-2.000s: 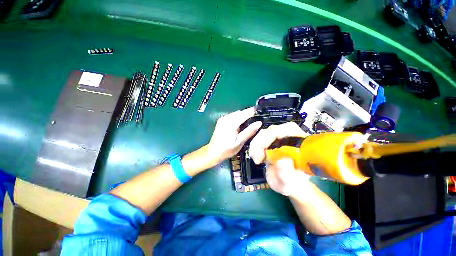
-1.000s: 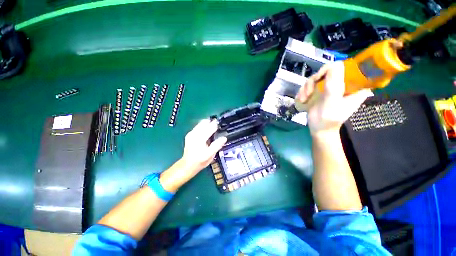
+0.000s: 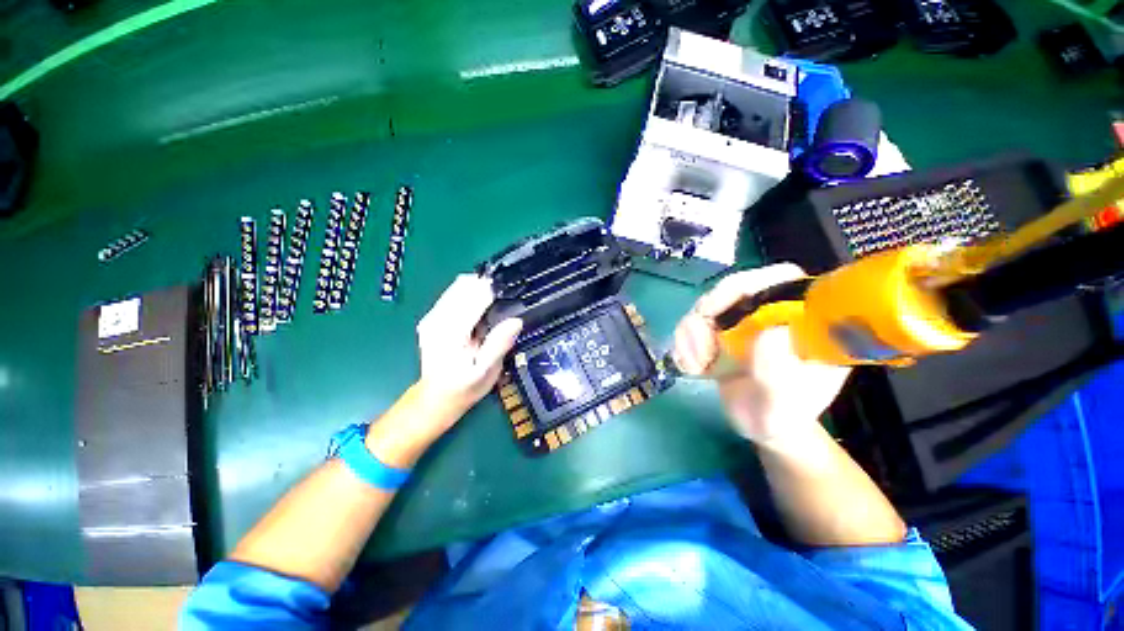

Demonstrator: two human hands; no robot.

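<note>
A black clamshell device housing (image 3: 577,370) lies open in the dark jig (image 3: 551,435) with tan-brown blocks around its edge. Its inner face shows a screen and round buttons, and its lid (image 3: 555,274) is tilted up at the back. My left hand (image 3: 464,339) holds the left side of the lid and housing. My right hand (image 3: 767,358) is shut on the orange-yellow electric screwdriver (image 3: 881,308). The screwdriver's tip is at the right edge of the jig, beside the housing; whether it touches is unclear.
The white-grey screw feeder (image 3: 693,173) stands behind the jig, with a dark purple roll (image 3: 846,138) beside it. The black parts tray (image 3: 986,358) is at right. Part strips (image 3: 333,250) and a long grey-brown box (image 3: 138,431) are at left. Black devices (image 3: 828,25) line the back.
My right hand has brought the screwdriver down from above the feeder to the housing's right side. My left hand stays at the lid. The view has shifted.
</note>
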